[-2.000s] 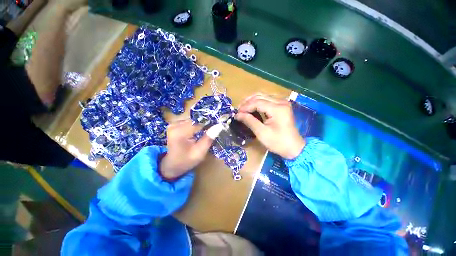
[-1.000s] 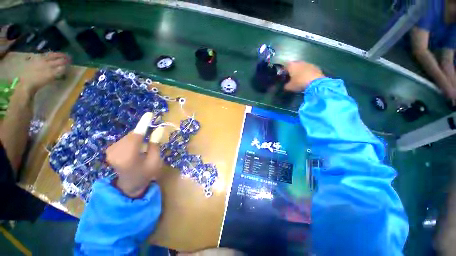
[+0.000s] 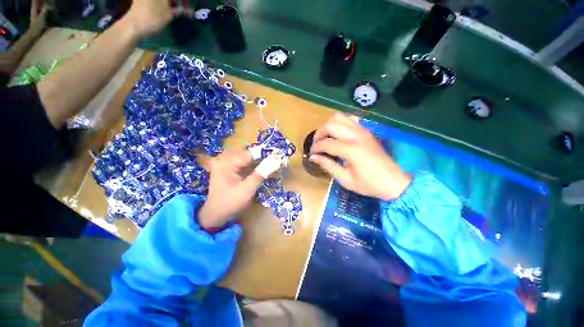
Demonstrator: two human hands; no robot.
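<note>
My left hand (image 3: 230,182), with white coverings on the thumb and a fingertip, pinches a small blue circuit board (image 3: 275,142) with white wires. My right hand (image 3: 358,156) holds a dark round part (image 3: 311,153) just right of that board, mostly hidden by the fingers. More blue boards (image 3: 282,201) lie linked below the left fingertips, with a white ring at their end. A large pile of blue boards (image 3: 186,105) lies left of my hands.
The green belt (image 3: 410,121) carries black housings (image 3: 338,60) and round discs with white centres (image 3: 365,94). A glossy printed sheet (image 3: 358,255) lies under my right arm. Another person's arm (image 3: 96,67) reaches across at upper left, near green parts (image 3: 38,73).
My right hand has come back from the belt with a dark round part. My left hand has moved to the small boards and pinches one. The neighbour's arm has reached further toward the belt.
</note>
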